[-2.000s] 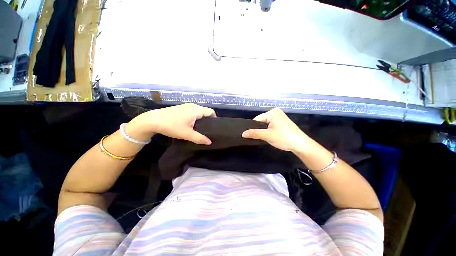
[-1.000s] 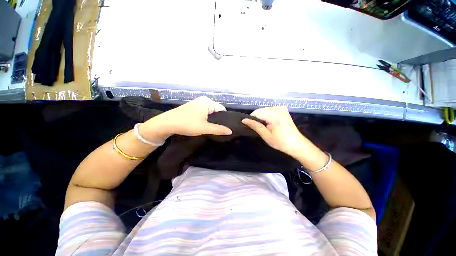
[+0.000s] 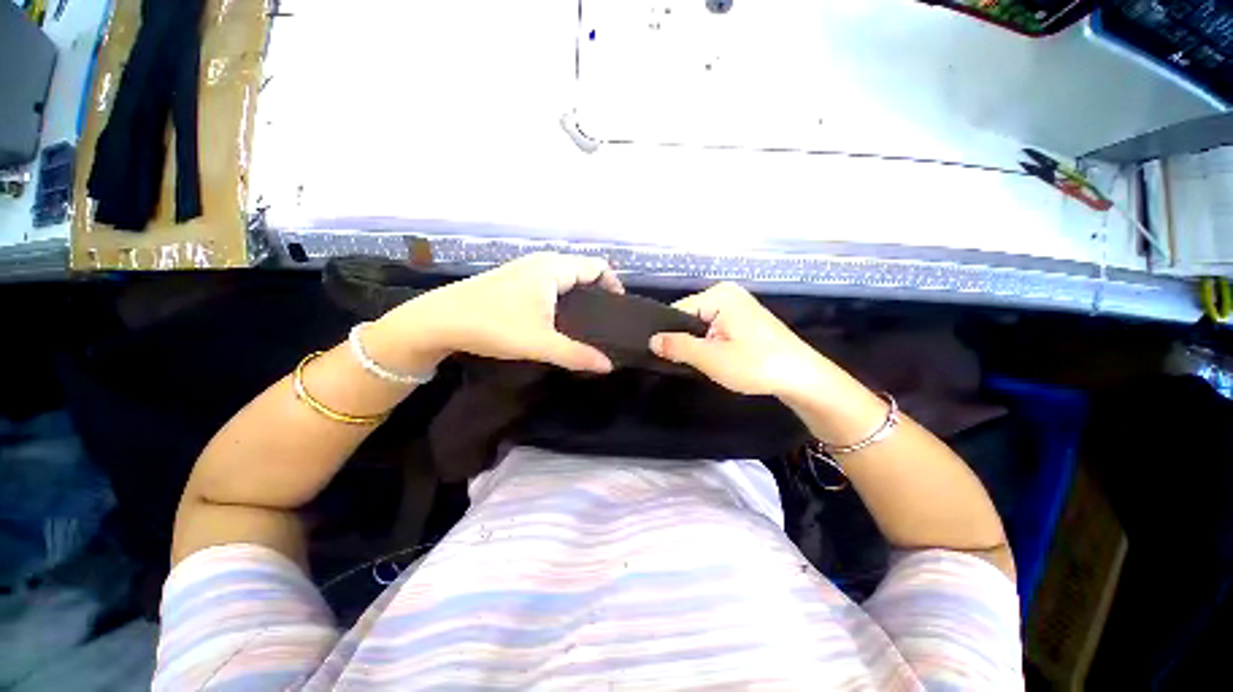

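Note:
A dark brown waistband (image 3: 615,327) is stretched between my two hands, just in front of the table's front edge. The dark garment piece (image 3: 636,412) hangs below it over my lap. My left hand (image 3: 521,314) grips the band, thumb on the near side and fingers behind its upper edge. My right hand (image 3: 741,343) pinches the band further right, thumb on top and fingers bent around its edge. The hidden fingertips behind the cloth do not show. Another part of the band (image 3: 368,287) curves out to the left, beyond my left wrist.
White machine table (image 3: 433,122) with a pale ruler strip (image 3: 865,277) along its front edge. Black fabric strips (image 3: 142,129) lie on tan cardboard (image 3: 233,149) at left. Red-orange snips (image 3: 1068,181) lie at right. A blue crate (image 3: 1061,453) stands below right. A black-screened object (image 3: 1170,52) is at top right.
Compared with two seconds ago, my hands are closer together on the band and my left hand has moved right and slightly up. Both hands still hold the band.

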